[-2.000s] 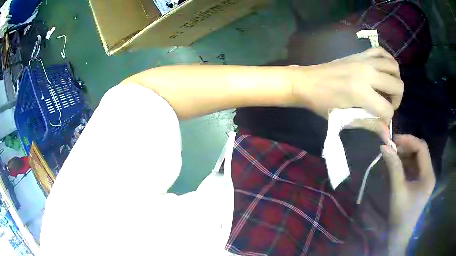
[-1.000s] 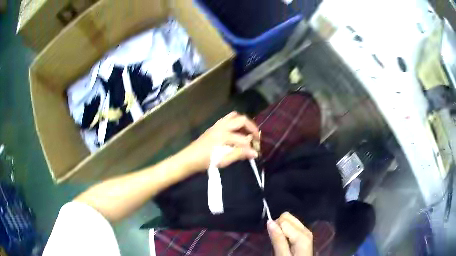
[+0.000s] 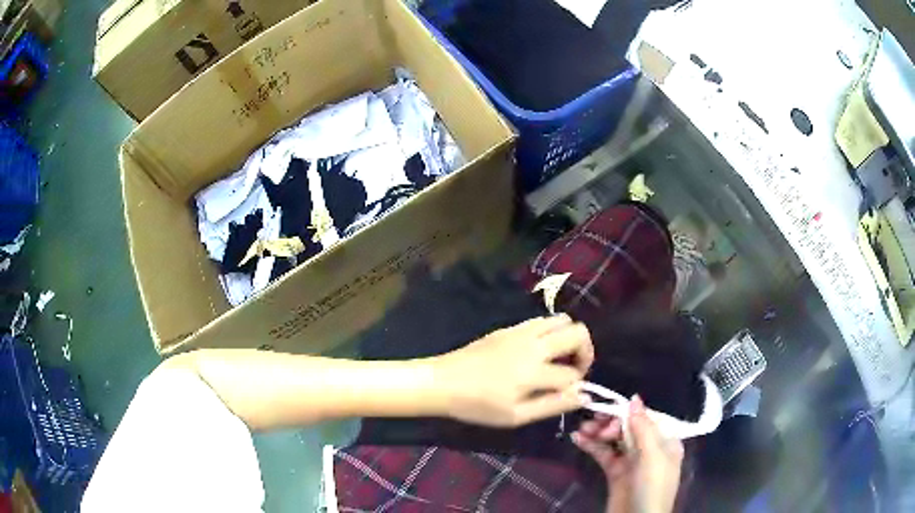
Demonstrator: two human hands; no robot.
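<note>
A black bundle (image 3: 431,311) lies across my lap over plaid clothing (image 3: 441,481). My left hand (image 3: 517,371) is over the bundle, its fingertips pinching a white tie strip (image 3: 687,426). My right hand (image 3: 637,451) is at the lower right of it, thumb and fingers on the same strip, which loops out to the right. A cream ticket (image 3: 551,288) sticks up just above my left hand. The fingertips partly hide where the strip crosses.
An open carton (image 3: 401,215) at upper left holds white pieces (image 3: 331,130) and tied black pieces (image 3: 291,205). A blue basket (image 3: 572,140) with black cloth stands beside it. The white machine table (image 3: 793,190) is at right. Another blue basket (image 3: 50,411) is at far left.
My hands have come closer together, and the white strip now loops out to the right instead of hanging from my left hand. The view has shifted, showing more of the carton.
</note>
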